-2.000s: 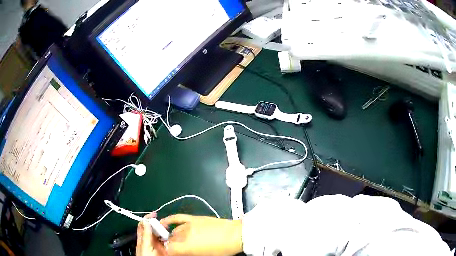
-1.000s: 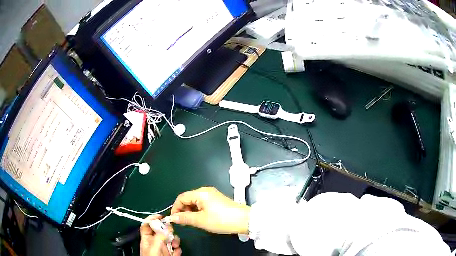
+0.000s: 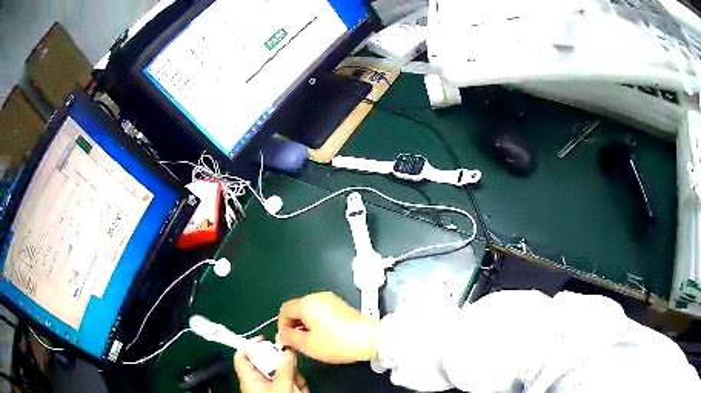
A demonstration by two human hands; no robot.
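Note:
My left hand (image 3: 265, 376), at the bottom edge, holds a white smartwatch (image 3: 264, 358) by its body; one strap half points up and left. My right hand (image 3: 327, 326) comes from the right in a white sleeve, its fingertips pinched at the watch body, where a thin white cable (image 3: 261, 328) runs. The cable's end is hidden by the fingers. A second white watch (image 3: 369, 271) lies on the green mat with a white cable at its body, its lower strap partly behind my right wrist. A third watch (image 3: 410, 166) lies dark face up below the monitor.
Two monitors (image 3: 230, 73) stand at left, the upper showing a green label. A red box (image 3: 201, 219) sits among white cables, with round white pucks (image 3: 221, 267). A black mouse (image 3: 511, 152), thin metal tool (image 3: 578, 139) and black handled tool (image 3: 639, 183) lie right, near foam trays (image 3: 523, 54).
My right hand has moved from behind the watch to its upper right side, and my left hand and the watch have shifted slightly right. A green label has appeared on the upper monitor.

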